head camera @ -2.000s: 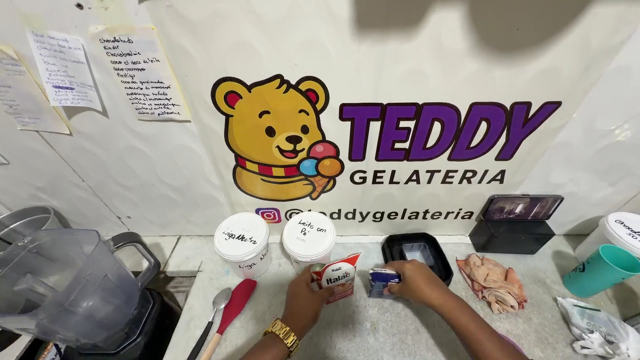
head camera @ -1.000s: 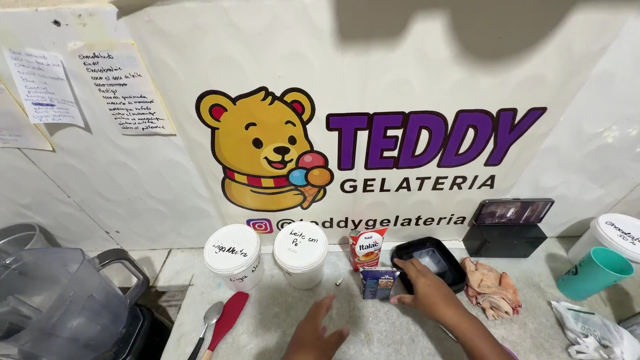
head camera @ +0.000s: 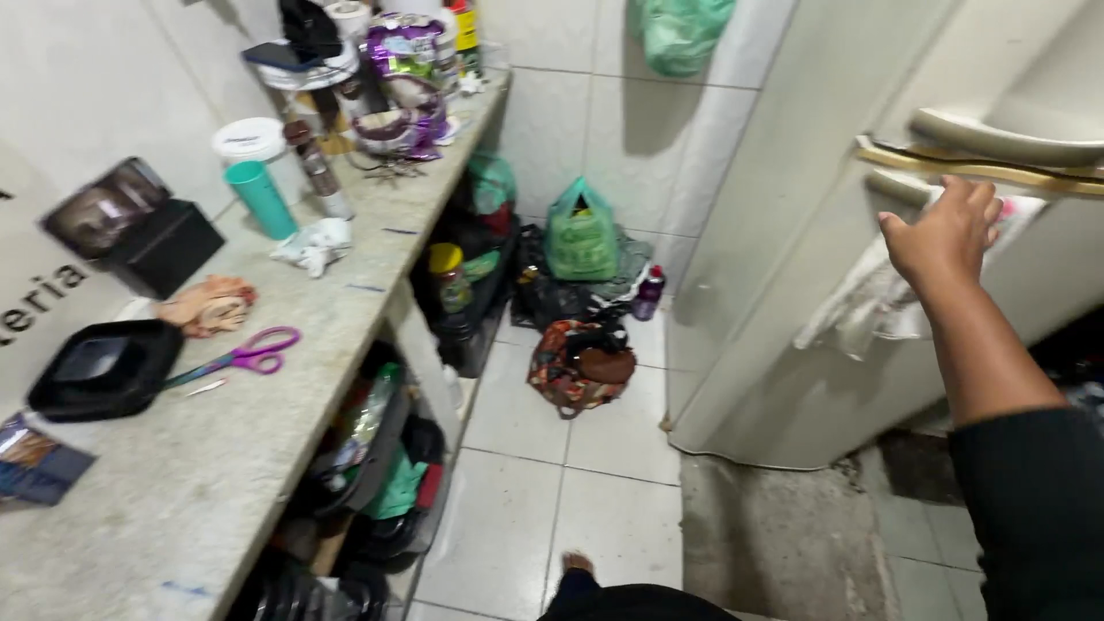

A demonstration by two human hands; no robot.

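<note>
My right hand reaches out at the right, fingers spread, in front of the white refrigerator and just below its handle. It overlaps a white cloth hanging there; whether it touches the cloth or the handle I cannot tell. My left hand is out of view. On the stone counter at the left lie purple-handled scissors, beside a black plastic tray. A small dark blue carton stands at the left edge, and a crumpled pinkish cloth lies behind the tray.
A teal cup, a white lidded tub and a black box stand along the wall. Crates fill the space under the counter. On the floor are a green plastic bag, a patterned bag and a purple bottle.
The view has swung far right to the refrigerator. My right hand has left the black tray and now reaches toward the handle area. Scissors now show beside the tray. My left hand has left the view.
</note>
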